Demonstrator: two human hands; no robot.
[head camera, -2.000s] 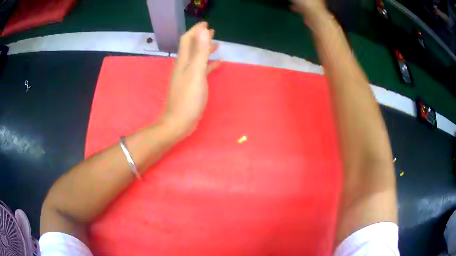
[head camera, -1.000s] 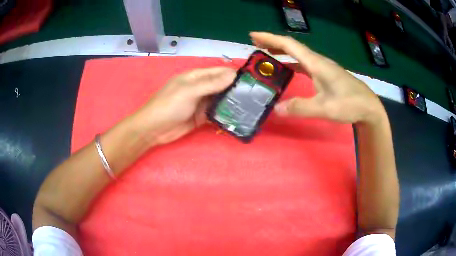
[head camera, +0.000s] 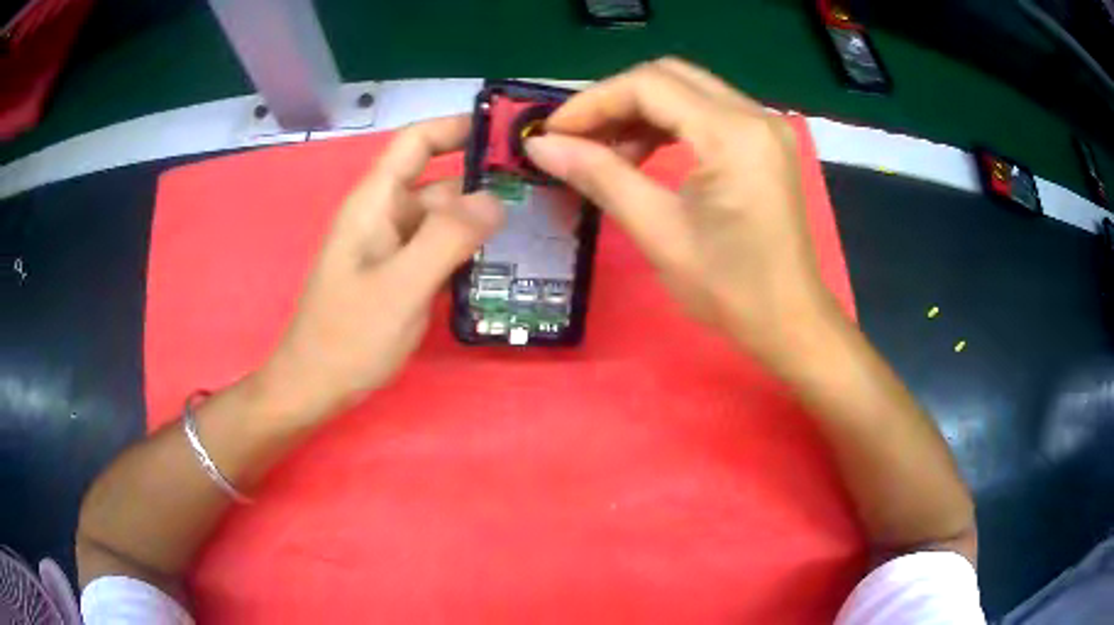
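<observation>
A half-built handset (head camera: 528, 250) is held upright over the red foam mat (head camera: 550, 488), its open back towards me. It shows a green board with a silver plate and small silver sockets at the near end. My left hand (head camera: 385, 263) grips its left edge, with the thumb over the board. My right hand (head camera: 696, 183) pinches thumb and forefinger at the speaker (head camera: 530, 132) at the far end. The fingertips partly hide the speaker. I cannot tell if it is lifted or seated.
Beyond the white edging (head camera: 428, 108) is the green conveyor (head camera: 733, 43) with handsets on it. Another handset (head camera: 1009, 181) lies on the edging at right. A metal post (head camera: 275, 61) stands at back left. Yellow scraps (head camera: 933, 313) lie on the dark bench. A pink fan (head camera: 31, 592) is at lower left.
The handset, picked up since the first frame, has turned from tilted to nearly upright and moved slightly left. My right hand has moved from its right edge onto the speaker. My left thumb now lies over the board.
</observation>
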